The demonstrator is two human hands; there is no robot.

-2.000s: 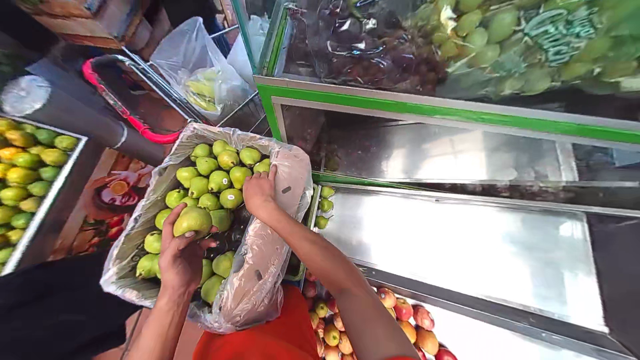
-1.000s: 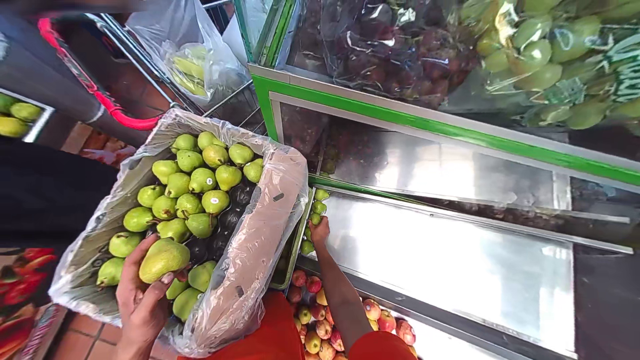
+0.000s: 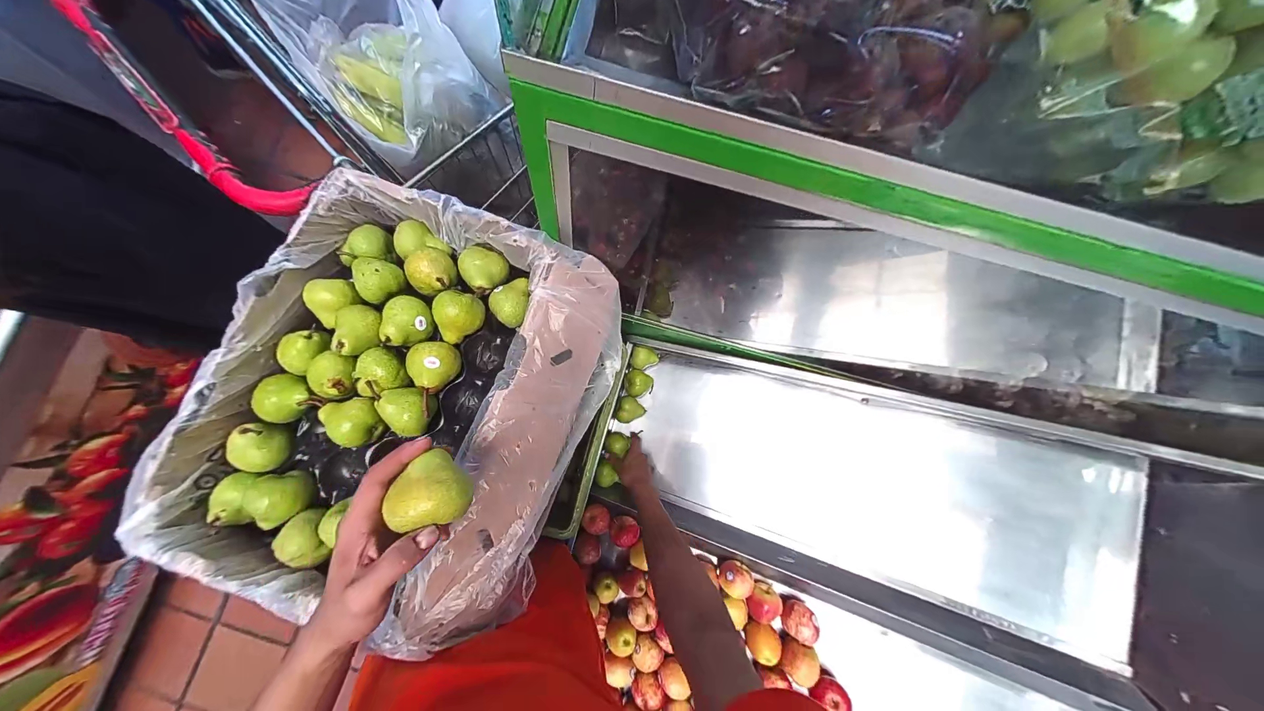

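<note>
A cardboard box lined with clear plastic holds green pears on a black molded tray. Over the box's near side, my left hand holds a yellowish-green pear between thumb and fingers. To the right of the box, my right hand is at a short row of pears along the left end of a shiny metal shelf. Its fingers touch or hold a pear in that row; the grip is partly hidden.
Red and yellow apples lie below the shelf. A green-edged display case with bagged grapes stands above. A shopping cart with a red handle and a plastic bag is beyond the box. Dark clothing shows at left.
My right hand has moved from the pears in the box to the row on the metal shelf. My left hand still holds its pear. The view has shifted closer to the box.
</note>
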